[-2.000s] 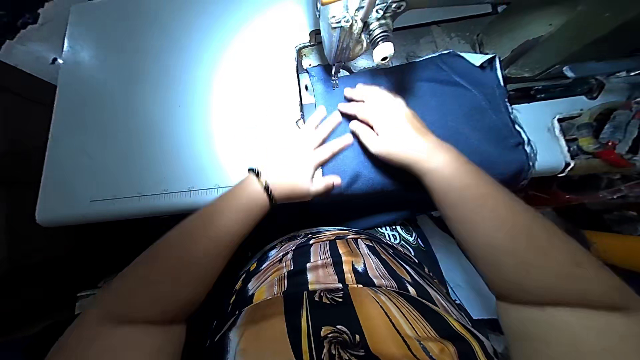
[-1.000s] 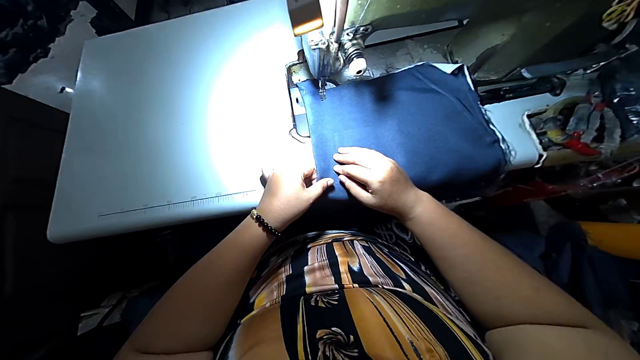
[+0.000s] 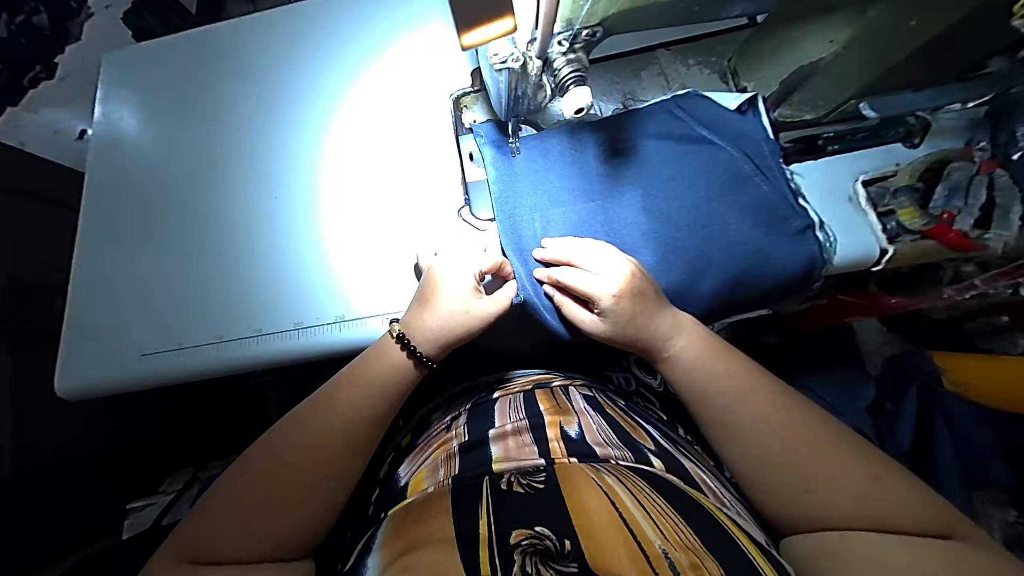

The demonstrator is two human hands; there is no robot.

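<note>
A dark blue fabric piece (image 3: 680,200) with frayed right edges lies across the bed of a sewing machine (image 3: 512,72). Its upper left corner is under the presser foot (image 3: 514,144); whether the foot is down on it I cannot tell. My left hand (image 3: 464,292), a beaded bracelet at its wrist, pinches the fabric's left edge near the table's front between thumb and forefinger. Just to the right, my right hand (image 3: 600,288) rests with bent fingertips on top of the fabric, palm down.
The white machine table (image 3: 216,192), with a printed ruler scale (image 3: 280,332) along its front edge, extends to the left. A lamp (image 3: 484,24) hangs above the machine head. At the right, an opening in the table holds red and pale items (image 3: 952,232). Something yellow (image 3: 980,380) lies lower right.
Both hands have come from near the presser foot down the fabric toward my body. My left hand, spread flat two seconds ago, now pinches the edge.
</note>
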